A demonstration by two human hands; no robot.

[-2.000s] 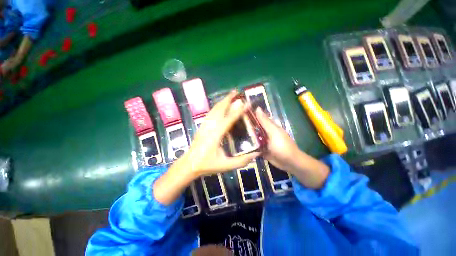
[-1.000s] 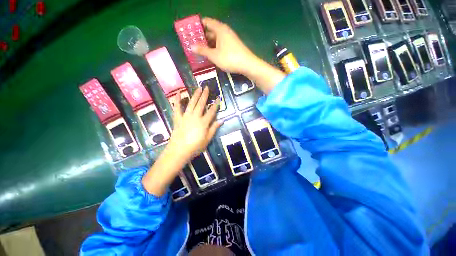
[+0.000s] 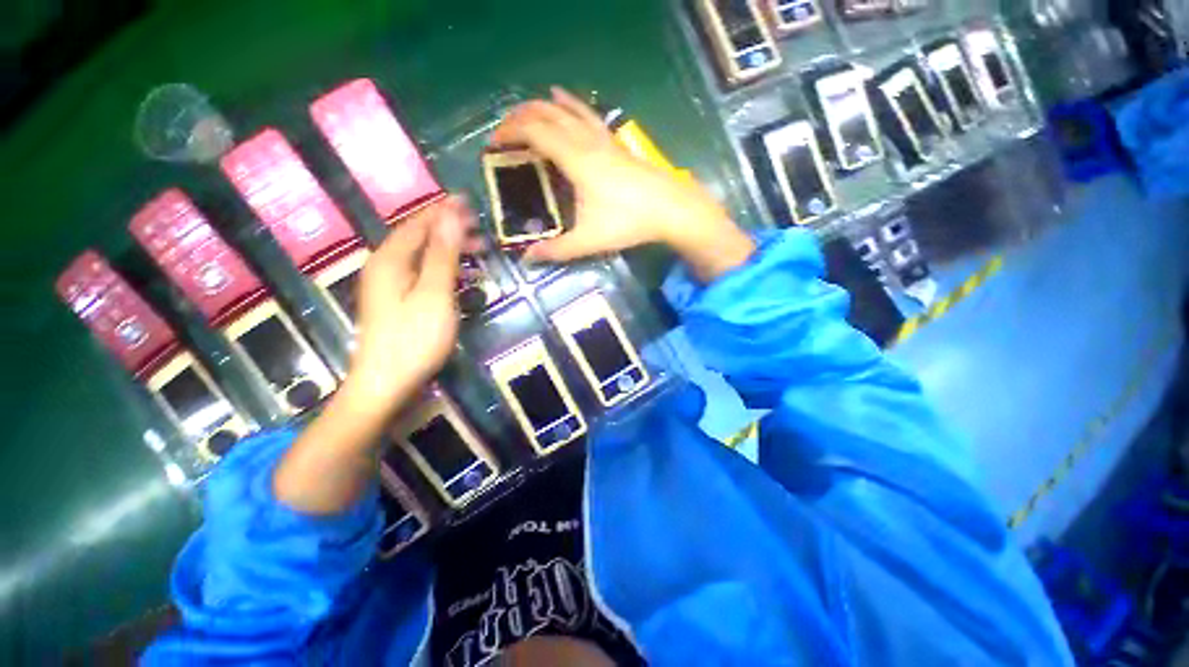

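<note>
A clear blister tray lies in front of me with two rows of small phones. In its far row, several phones stand open with red-pink keypad halves pointing away from me. My right hand is curled around a closed phone with a pale gold frame and dark screen, at the right end of the far row. My left hand is over the tray, beside the open phones. Its fingertips are blurred, and I see nothing held in it. Gold-framed phones lie in the near row.
A second clear tray of closed phones is at the upper right. The yellow screwdriver is partly hidden behind my right hand. A clear round cup stands at the upper left of the green bench. A blue floor with a yellow-black line is at right.
The view has shifted right. My right hand has left the opened keypad phone and now holds a closed phone further right. My left hand has lifted from the screen halves. Another keypad half now stands open.
</note>
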